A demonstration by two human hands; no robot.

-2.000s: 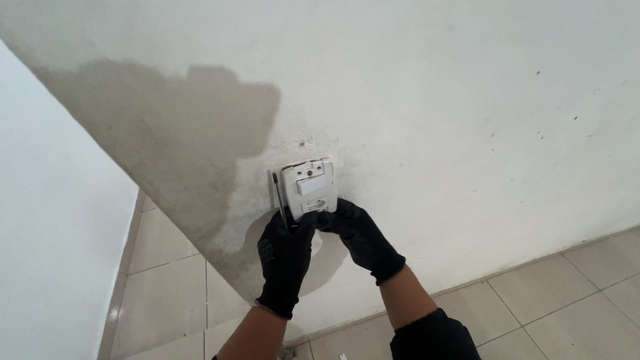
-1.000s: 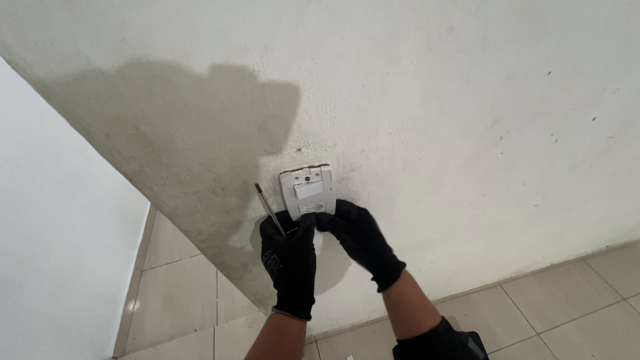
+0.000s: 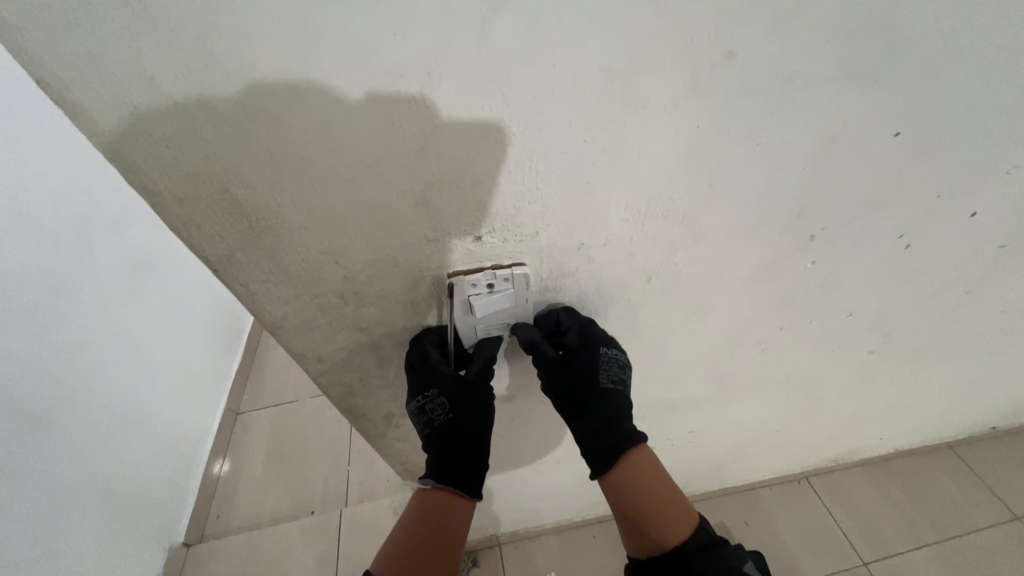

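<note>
A white wall switch unit with a rocker sits at its wall opening, its top edge standing off from the wall and a screw showing above the rocker. My left hand, in a black glove, is at the unit's lower left, thumb against its bottom edge. The same hand holds a thin screwdriver, its shaft pointing up along the unit's left side. My right hand, gloved too, touches the lower right of the unit with its fingertips. The fingers behind the unit are hidden.
The painted wall bears stains and chips, with a shadow at left. Its corner edge runs diagonally down the left. Beyond it stands another white wall. Tiled floor lies below.
The screwdriver in my left hand, tilted away from the unit a second ago, now stands nearly upright beside it. Both hands remain at the unit's lower part.
</note>
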